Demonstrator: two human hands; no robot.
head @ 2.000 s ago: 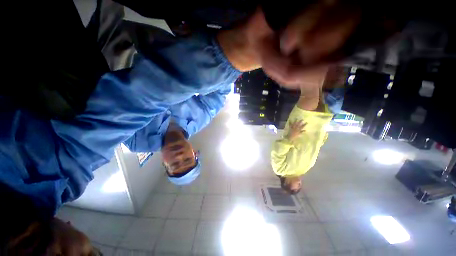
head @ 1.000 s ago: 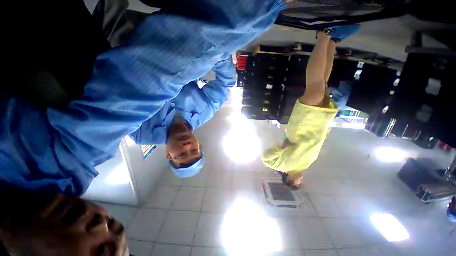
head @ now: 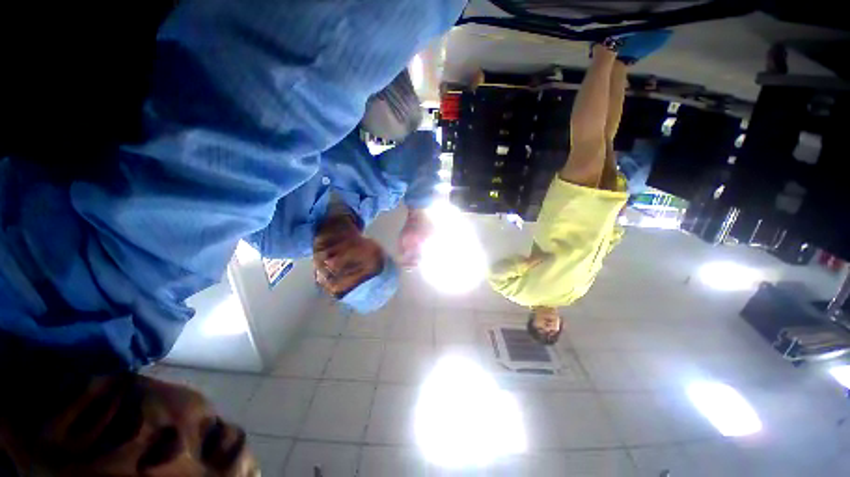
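The picture is upside down. A large blue smock sleeve (head: 233, 121) fills the upper left and runs to the top edge, where its end is cut off. Part of a face (head: 186, 429) is very close at the lower left, dark and blurred. A dark item with strap-like edges (head: 596, 23) crosses the top edge; what it is cannot be told. Neither of my hands can be made out.
A person in a blue smock and cap (head: 373, 287) is behind the sleeve, one hand raised. A person in a yellow smock (head: 568, 242) and blue shoe covers stands farther off. Black crates (head: 494, 149) are stacked behind. A white panelled ceiling (head: 326, 401) has bright lights.
The blurred hands at the top two seconds ago are gone from view. The sleeve's end has moved up and left. The capped person's head has tilted and a hand is raised beside it.
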